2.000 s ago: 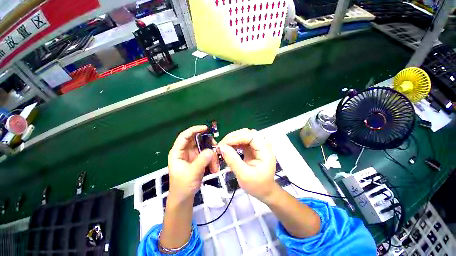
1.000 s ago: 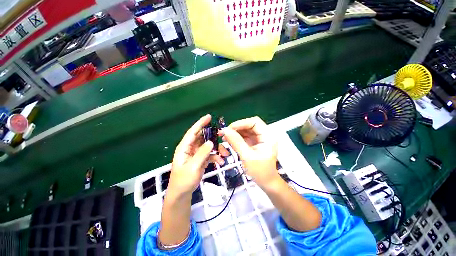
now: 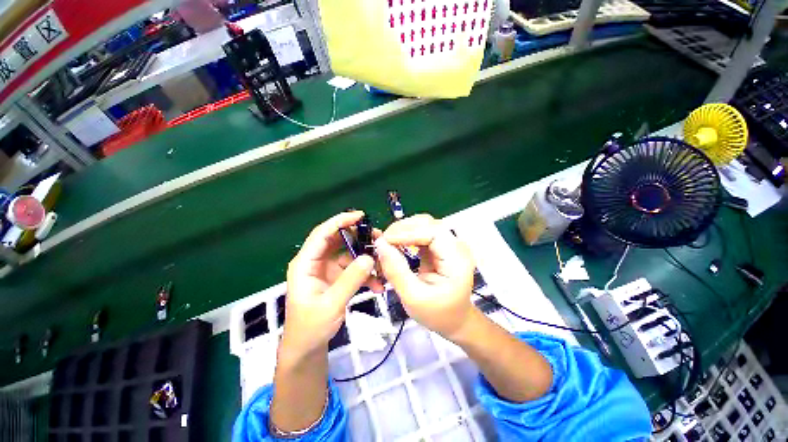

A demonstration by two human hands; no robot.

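My left hand is bare and holds a small dark electronic unit upright between thumb and fingers, above the white compartment tray. My right hand is beside it, its fingertips closed at the unit's right side. A small dark part with a light spot shows under the right fingers, too small to name. A thin black cable runs from the right to the right hand and comes out below over the tray. A white scrap lies on the tray, near some dark parts in its upper cells.
Small units lie on the green conveyor belt, several at left and one just beyond my hands. A black compartment tray is at lower left. At right are a metal can, black fan, yellow fan and power strip.
The units on the belt have moved right, and one now shows clear beyond my right hand. My hands have stayed together, with the held unit turned slightly and the fingers shifted.
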